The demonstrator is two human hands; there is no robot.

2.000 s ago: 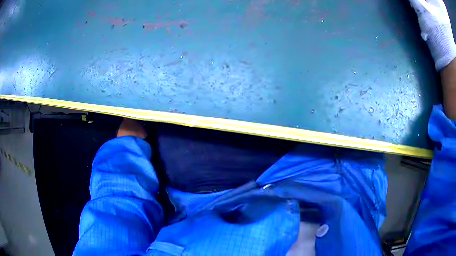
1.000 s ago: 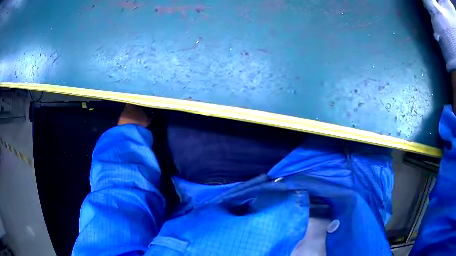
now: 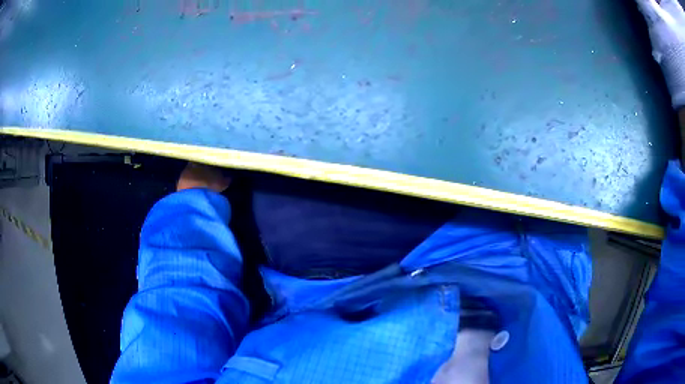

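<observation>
The green bench mat with a yellow front edge lies in front of me. My right hand, in a white glove, is at the upper right rim of the picture, at the mat's right end. It is cut off by the frame, and I cannot see whether it holds anything. My left hand is bare and mostly hidden under the yellow edge; only the part near the wrist shows. No board or tool is in view.
Small bright and dark specks and reddish scuffs mark the mat. My blue sleeves and jacket fill the lower part. A black panel stands below the bench at the left, beside a grey floor with a striped line.
The view has shifted slightly, so the bench edge sits a little higher at the left and my gloved right hand is further towards the picture's right rim. My left hand stays under the edge.
</observation>
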